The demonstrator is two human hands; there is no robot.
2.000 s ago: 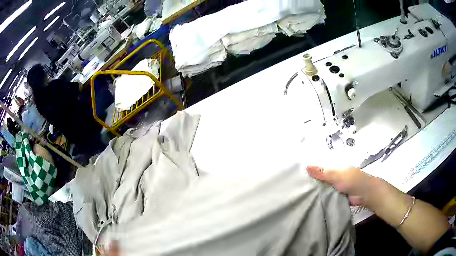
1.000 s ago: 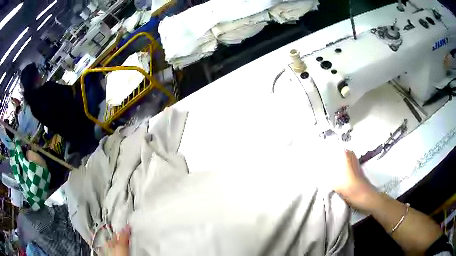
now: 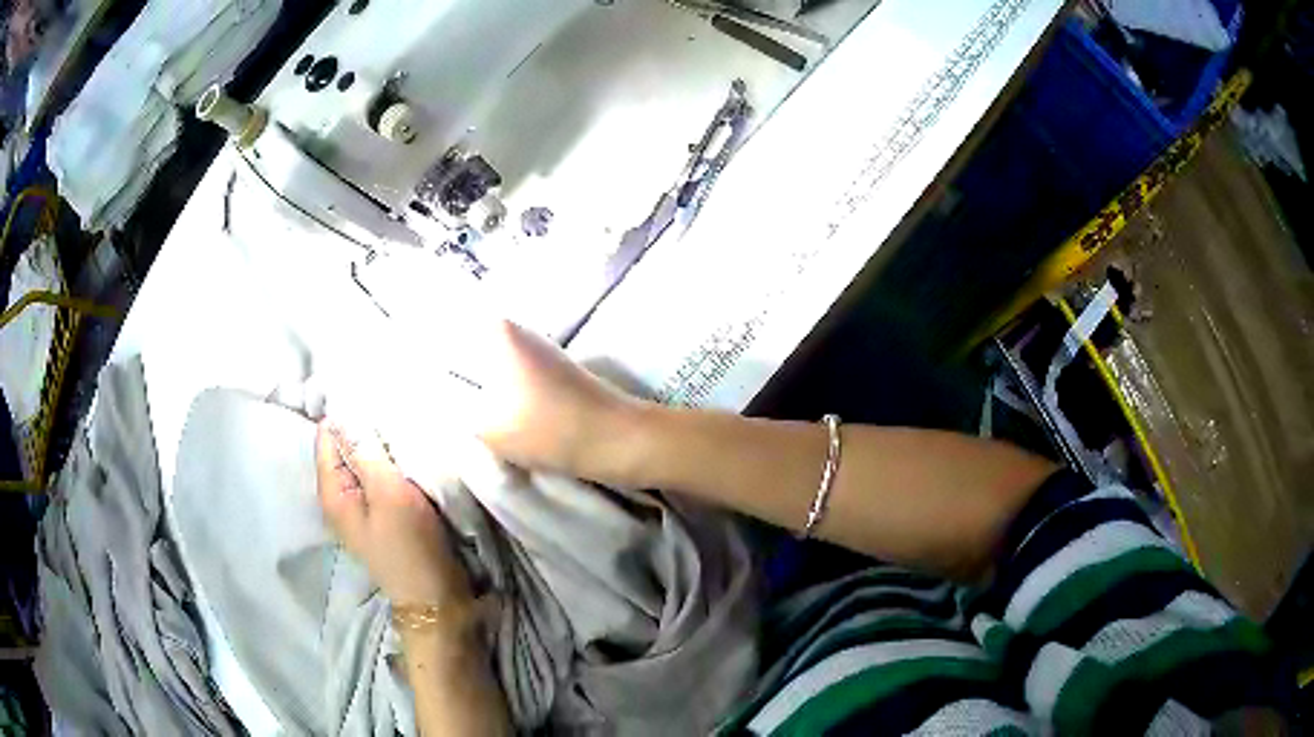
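Observation:
A large grey-beige garment piece (image 3: 634, 605) lies bunched over the table's front edge and toward my lap, with more of it at the left. My left hand (image 3: 378, 504) grips a part of the cloth, fingertips up. My right hand (image 3: 541, 403) is beside it, over the cloth just below the needle area; its fingers are washed out by the lamp, so its grip is hard to tell. The white sewing machine head (image 3: 346, 130) stands above, with the needle area (image 3: 464, 187) close beyond my hands.
Thread snips (image 3: 709, 151) lie right of the needle area. A printed ruler scale (image 3: 922, 123) runs along the table edge. A blue crate (image 3: 1110, 130), a yellow-edged bar (image 3: 1110, 216) and cardboard (image 3: 1225, 360) are at the right. White stacked cloth (image 3: 144, 108) is at the upper left.
The view has swung down and right. The spread garment is now gathered up. My left hand has come in from the lower left, close to my right hand near the needle area.

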